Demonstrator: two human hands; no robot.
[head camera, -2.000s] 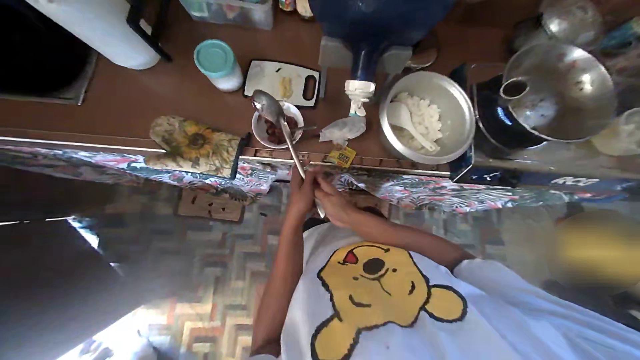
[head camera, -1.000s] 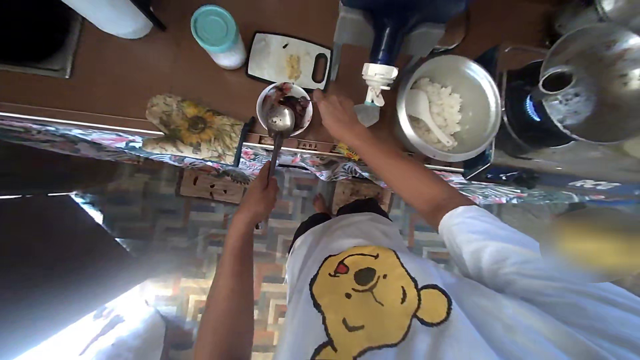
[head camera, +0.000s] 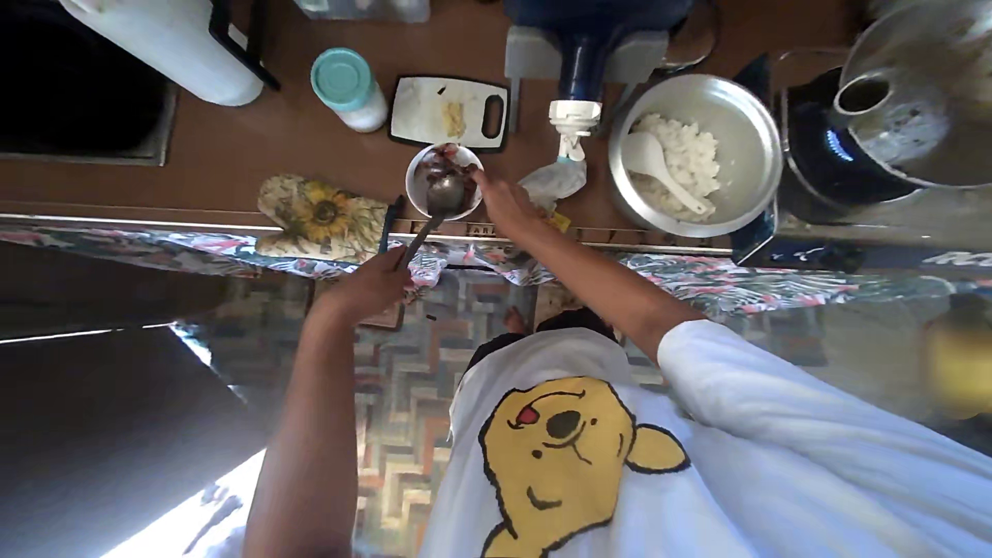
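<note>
My left hand (head camera: 372, 285) grips the handle of a metal ladle (head camera: 446, 194), whose bowl rests inside a small white bowl (head camera: 413, 180) near the counter's front edge. Dark reddish pieces of food (head camera: 443, 160) lie in that bowl beside the ladle. The fingers of my right hand (head camera: 500, 203) are at the bowl's right rim and appear to hold it. Behind the bowl is a white cutting board (head camera: 415, 108) with a small heap of pale yellowish bits (head camera: 453, 120). A clear plastic bag (head camera: 559, 180) lies just right of my right hand.
A metal pot (head camera: 744, 116) with cooked rice and a white rice paddle stands at right, beside a gas stove (head camera: 814, 147) with a blue flame under a metal pan (head camera: 930, 93). A teal-lidded jar (head camera: 363, 108), an oven mitt (head camera: 310, 217) and a sink (head camera: 167, 132) are at left.
Two seconds ago both my hands were together at the ladle's handle. My right hand has since moved to the bowl's rim, and the ladle's head has gone down into the bowl.
</note>
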